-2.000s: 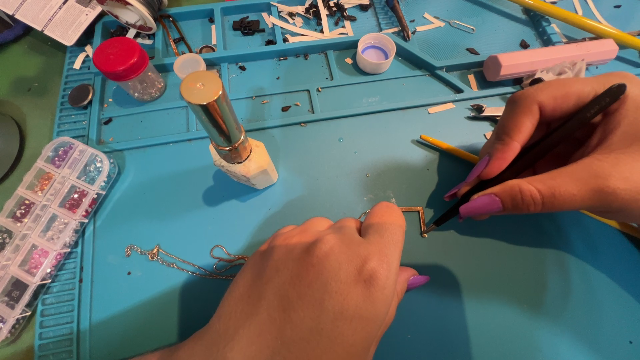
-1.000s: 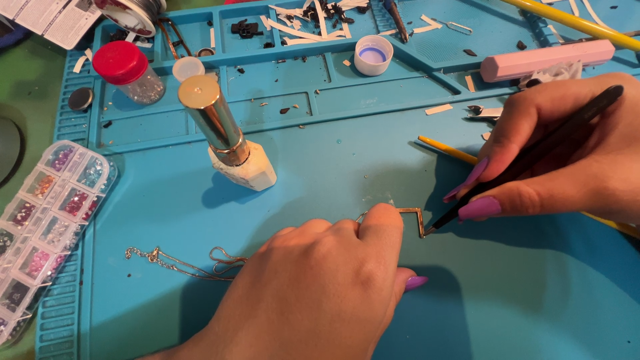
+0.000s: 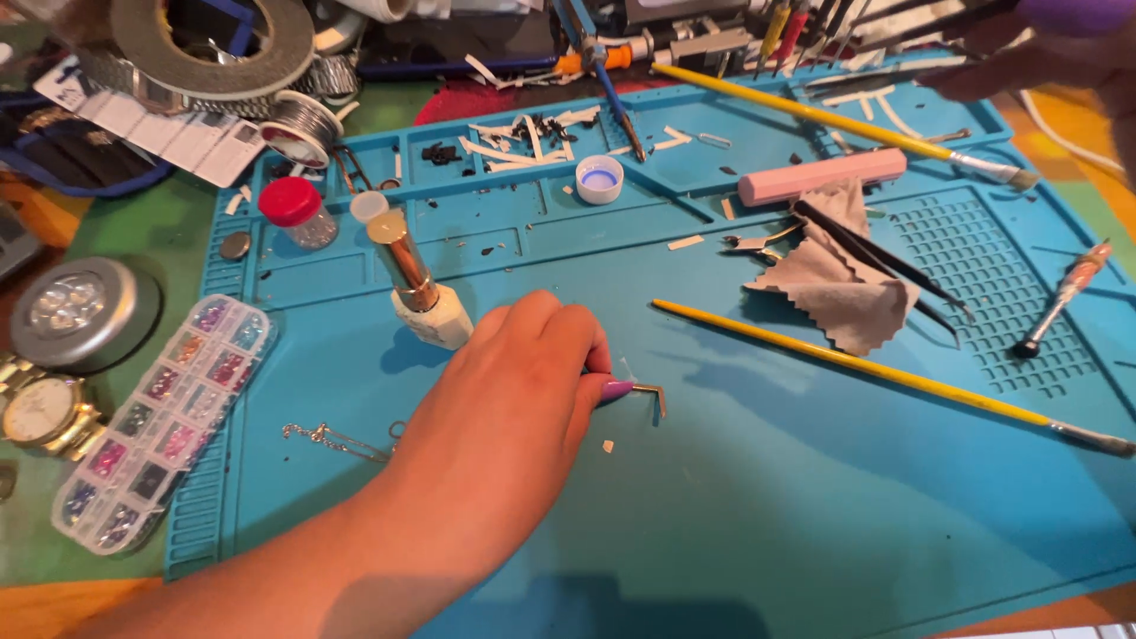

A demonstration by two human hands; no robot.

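Note:
My left hand [image 3: 506, 426] lies on the blue silicone mat [image 3: 799, 532] with thumb and fingers closed on a thin, bent gold-coloured metal piece [image 3: 652, 389]. The bent end sticks out beyond the purple thumbnail; the rest is hidden by the hand. A fine chain [image 3: 342, 439] lies left of the wrist. Just beyond the knuckles stands a white bottle with a tall gold cap [image 3: 404, 257]. My right hand [image 3: 1021, 75] is raised at the top right, dark, blurred and partly cut off, near several slim tools; whether it holds one cannot be told.
Black tweezers [image 3: 874, 253] rest on a grey cloth [image 3: 843, 306], beside a yellow-handled brush [image 3: 825, 353]. A pink stick [image 3: 825, 177], a white cap [image 3: 599, 180] and a red-lidded jar [image 3: 297, 213] lie farther back. At left are a bead case [image 3: 164, 422] and a gold-coloured watch [image 3: 49, 413].
My right hand has left the gold-coloured piece and moved up to the far right; earlier it held a slim black tool at the bent end. The view has widened and shifted.

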